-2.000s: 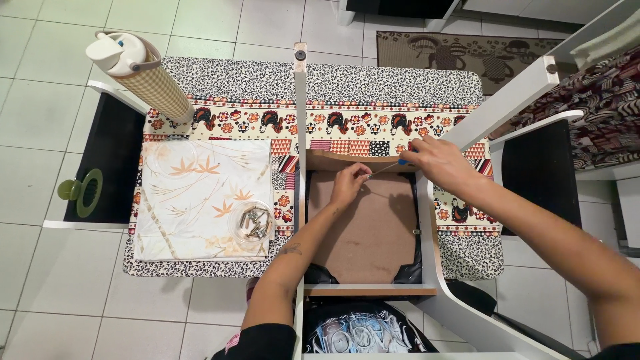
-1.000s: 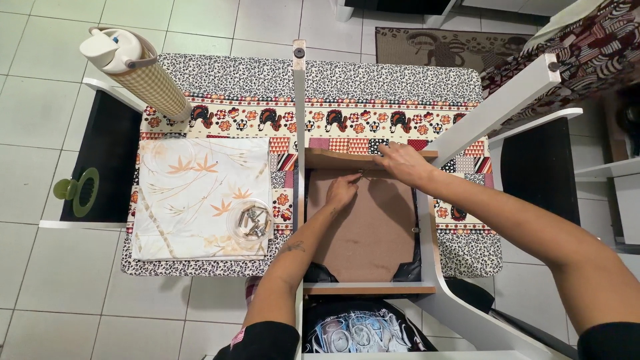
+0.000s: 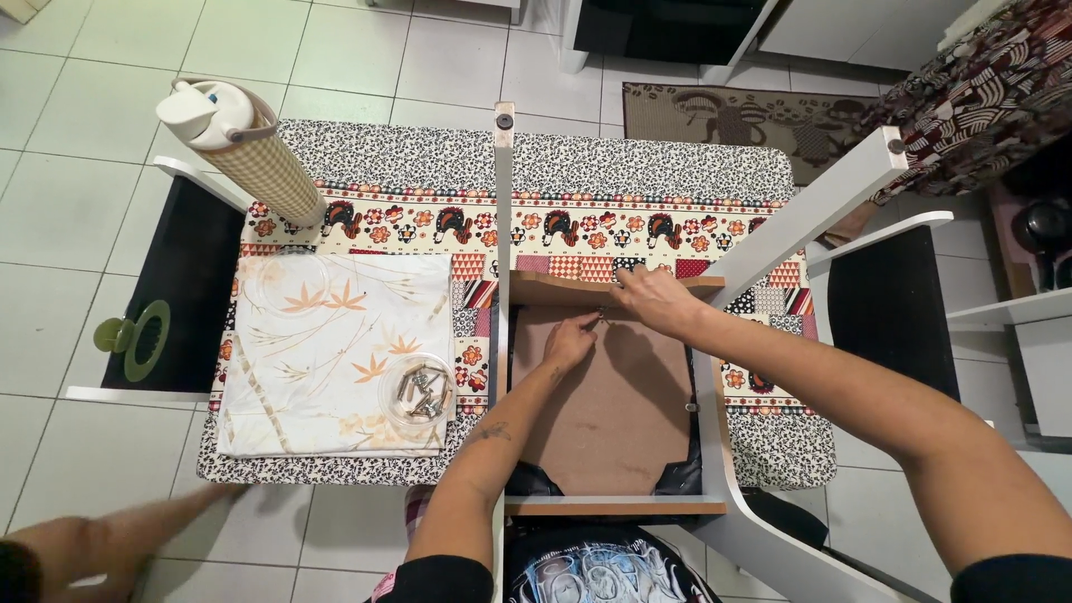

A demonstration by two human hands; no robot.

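An upturned white chair frame [image 3: 716, 469] rests against the table, a brown seat-bottom panel [image 3: 620, 402] within it. My left hand [image 3: 574, 339] is over the panel's far end, index finger extended to a small metal piece [image 3: 601, 313] by the wooden rail [image 3: 569, 291]. Just right of it, my right hand [image 3: 653, 295] is bent over that rail's top edge; what its curled fingers hold is hidden. A clear round tub [image 3: 416, 392] of screws and other small hardware sits on a folded white leaf-print cloth [image 3: 335, 352].
A checked vacuum flask [image 3: 272, 172] stands at the table's far left corner. Two chair legs [image 3: 503, 184] [image 3: 812, 209] rise beyond my hands. Dark-backed chairs [image 3: 172, 285] [image 3: 888, 310] flank the table. Another person's blurred arm [image 3: 126, 532] reaches in at lower left.
Two seconds ago my right hand held a blue-handled tool above the rail; it has moved left, closer to my left hand, and the handle is out of sight. Another person's arm has appeared at lower left.
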